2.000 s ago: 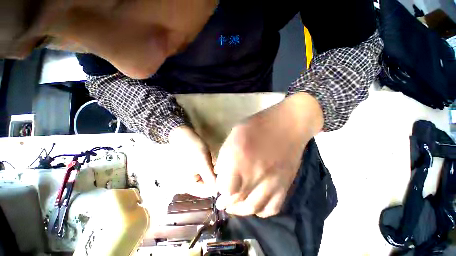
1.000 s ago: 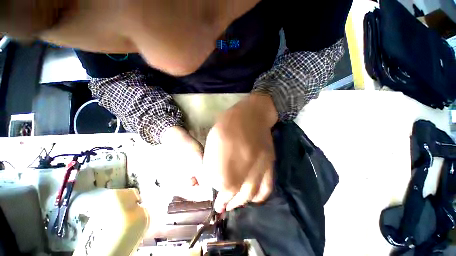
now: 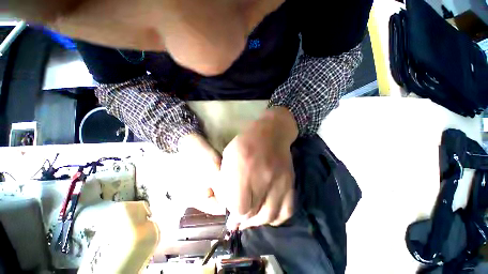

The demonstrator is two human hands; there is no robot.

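Observation:
My left hand [image 3: 259, 174], on the picture's right, pinches the edge of a black fabric piece [image 3: 315, 214] close to the needle area [image 3: 233, 238]. The fabric lies in folds beneath and beside this hand. My right hand [image 3: 200, 158], on the picture's left, rests low beside it; its fingers are washed out by glare and partly covered by my left hand, so its hold cannot be told. Brownish metal bed plates [image 3: 203, 219] show beside the fingertips. The cream machine head [image 3: 120, 238] is at lower left.
Red-and-dark slim tools [image 3: 69, 208] lie on the machine at left. Stacked black panels [image 3: 439, 59] are at upper right. Black curved pieces with pale edges [image 3: 447, 214] lie at far right on the white table [image 3: 382, 160].
Since two seconds ago, my left hand and its checked sleeve have moved toward the picture's left, and more black fabric shows beside the hand. In the last second both hands have shifted only slightly.

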